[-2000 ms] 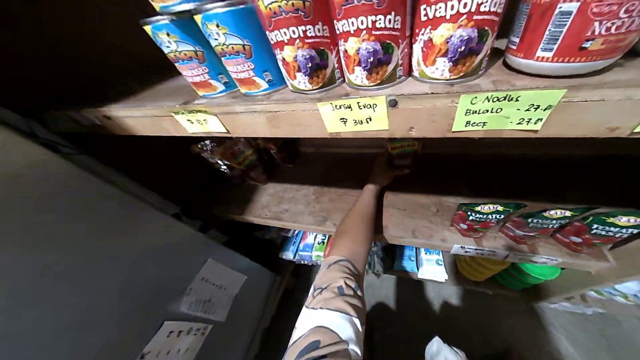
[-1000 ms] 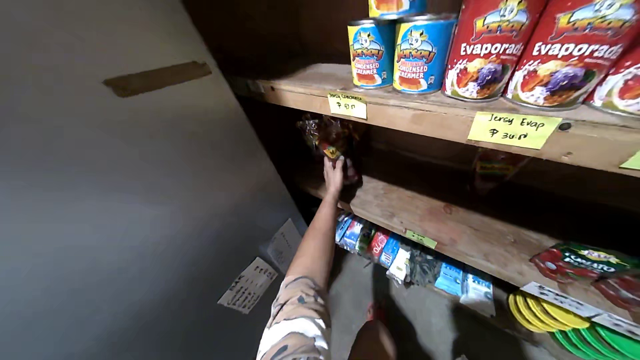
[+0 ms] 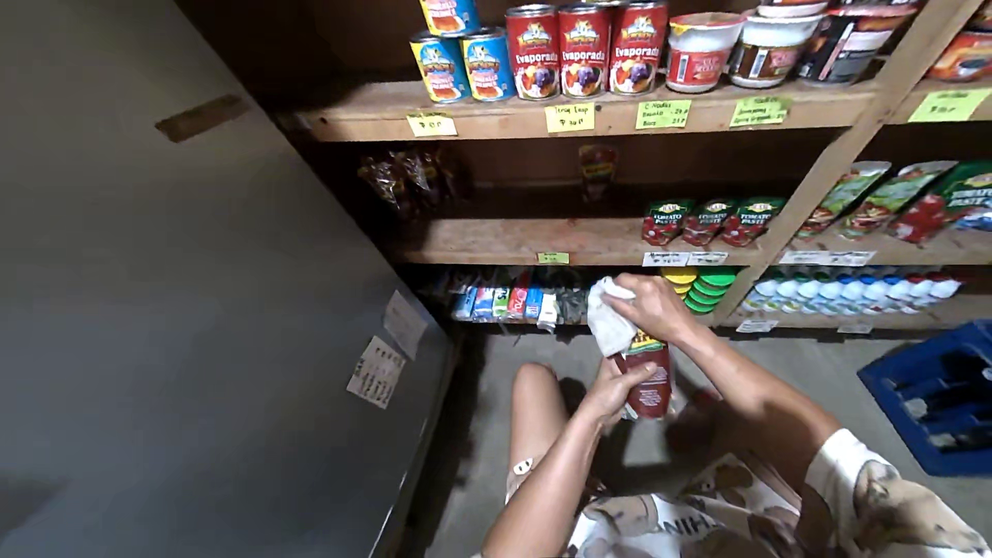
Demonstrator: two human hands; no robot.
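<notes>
Low in front of the shelves, my left hand grips a dark red sauce pouch by its lower left side. My right hand is closed on a white cloth, which lies against the top left of the pouch. On the middle shelf a similar dark pouch stands at the back, and several clear-wrapped dark packs stand at its left end. Small tomato paste pouches stand at the right of that shelf.
Cans and noodle cups line the upper shelf. Packets and green lids sit on the bottom shelf. A grey panel borders the left side. A blue crate stands on the floor at right.
The arm that reached to the left end of the middle shelf has come back from it. Both hands now show low in front, with the pouch and the cloth. The view has shifted and widened.
</notes>
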